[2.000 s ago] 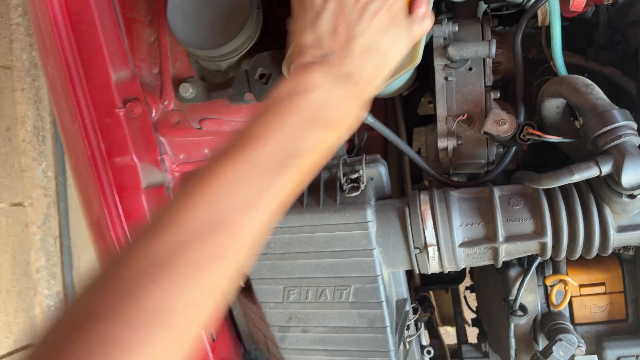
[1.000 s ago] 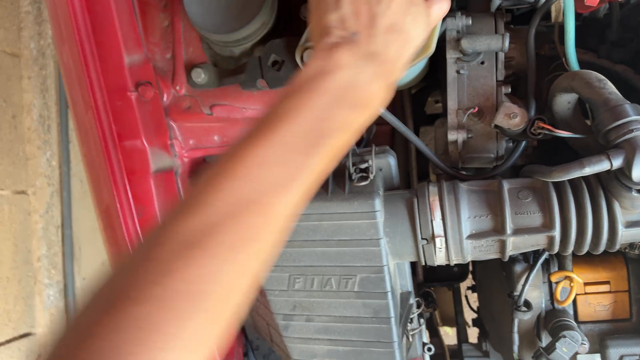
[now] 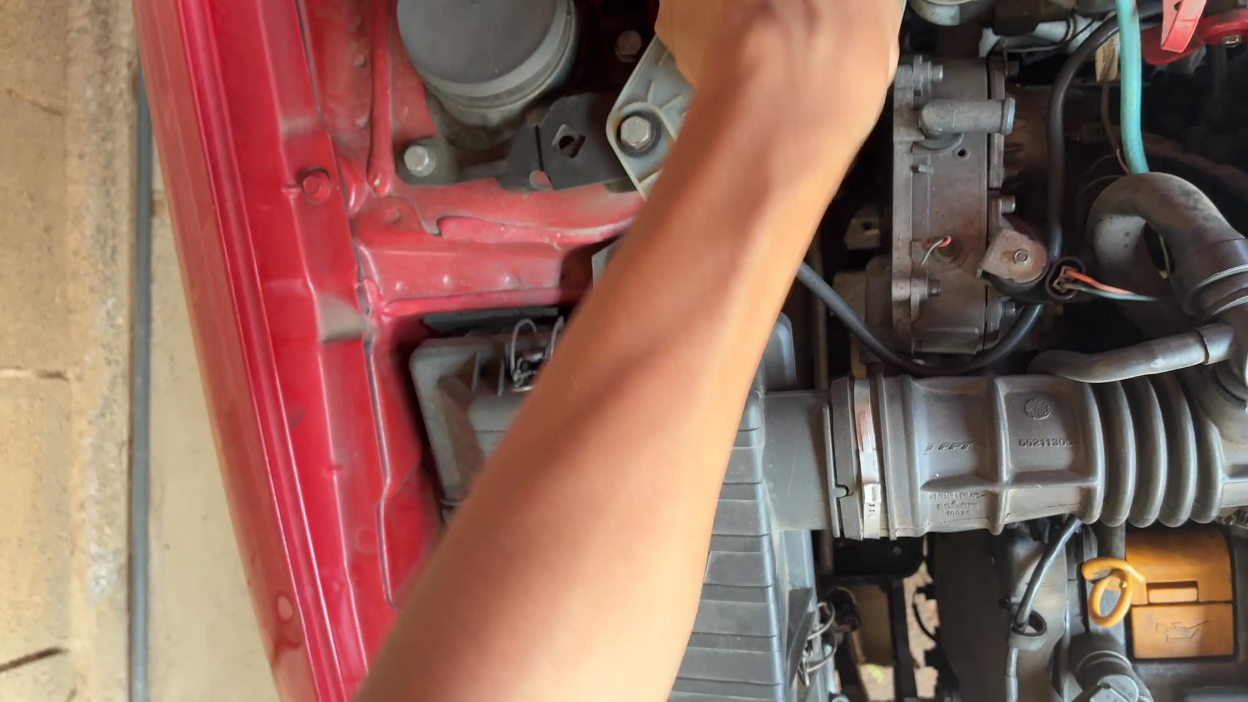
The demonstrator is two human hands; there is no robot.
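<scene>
My left forearm reaches up from the bottom edge across the engine bay. My left hand (image 3: 780,49) is at the top edge, back of the hand toward me, its fingers cut off or hidden, so what it holds or touches cannot be told. Beside it on the left is a pale metal bracket (image 3: 639,134) with a hex bolt. Below, the forearm passes over the ribbed black plastic air filter housing (image 3: 736,595), hiding much of it. My right hand is not in view.
A red fender edge (image 3: 234,322) runs down the left. A round black-capped part (image 3: 483,49) stands at the top left. The corrugated air intake hose (image 3: 1004,448), a teal hose (image 3: 1129,88), a yellow dipstick handle (image 3: 1111,590) and a yellow oil filler cap (image 3: 1180,595) lie to the right.
The hand, over a pale container with a yellowish rim in the earlier frames, is now further up and partly out of view. More of the bracket and its bolt shows. The view has shifted slightly.
</scene>
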